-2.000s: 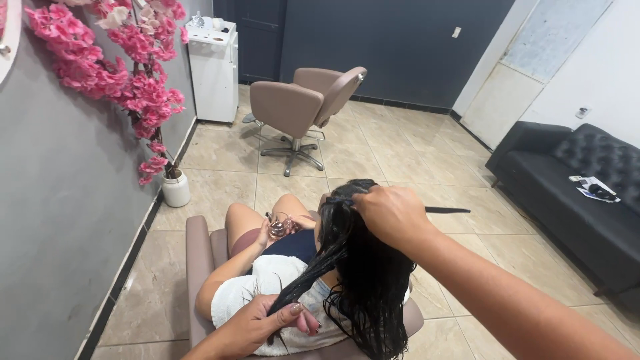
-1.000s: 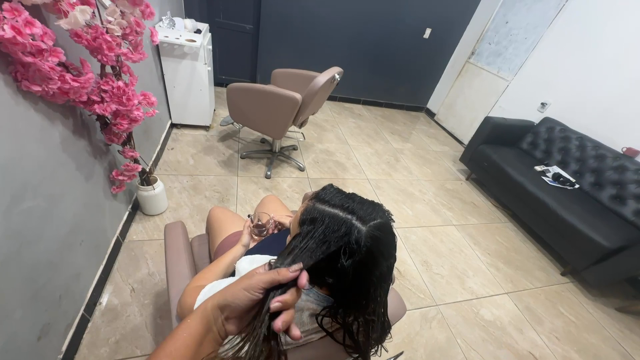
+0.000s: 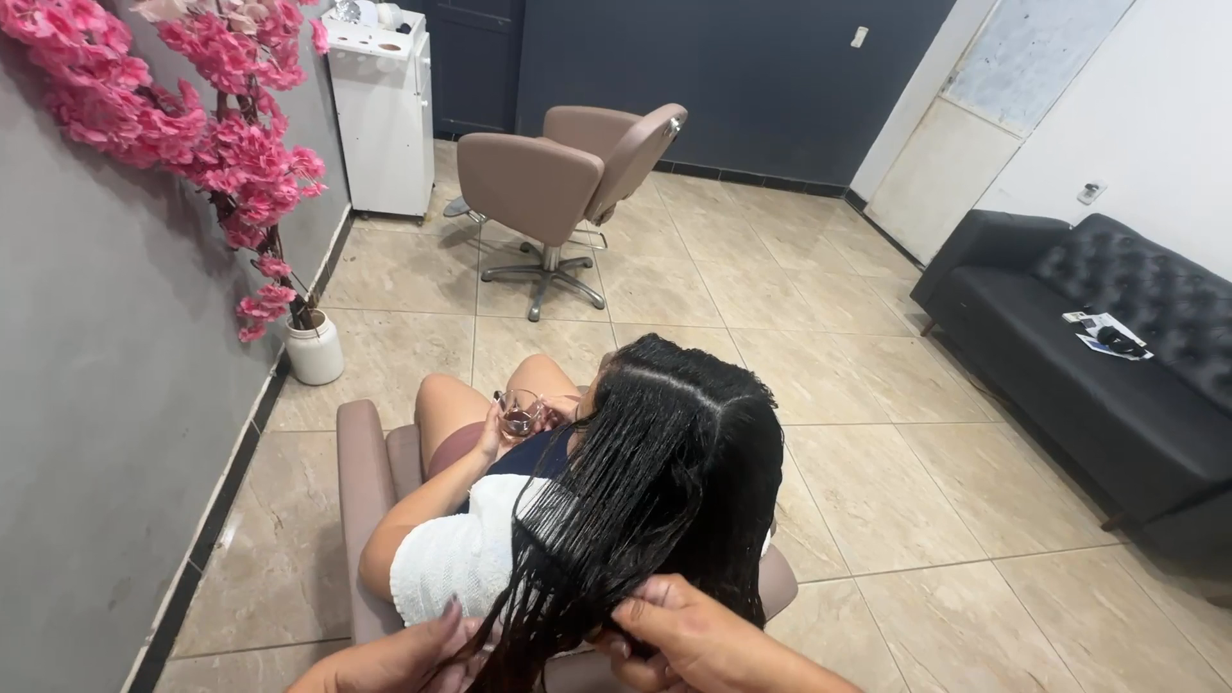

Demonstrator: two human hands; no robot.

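Observation:
A person with long wet dark hair [image 3: 664,462], parted in lines across the crown, sits in front of me in a salon chair [image 3: 362,481]. A white towel [image 3: 452,558] lies over the shoulders, and the person holds a clear glass cup [image 3: 521,412] at the lap. My left hand [image 3: 414,659], low in the view, is at the hair ends with its fingers partly behind the strands. Right of it, my right hand [image 3: 674,630] grips hair strands between thumb and fingers. Whether that hand also holds a comb is hidden.
Ahead stands another swivel salon chair [image 3: 539,183], with a white cabinet [image 3: 383,125] behind it to the left. Pink artificial blossoms rise from a white vase [image 3: 315,348] by the grey wall. A black tufted sofa [image 3: 1059,385] at the right bears papers and a dark object.
My right hand has come down from the crown, where it held a thin dark handle two seconds ago, to the lower hair. My left hand has lowered toward the hair ends.

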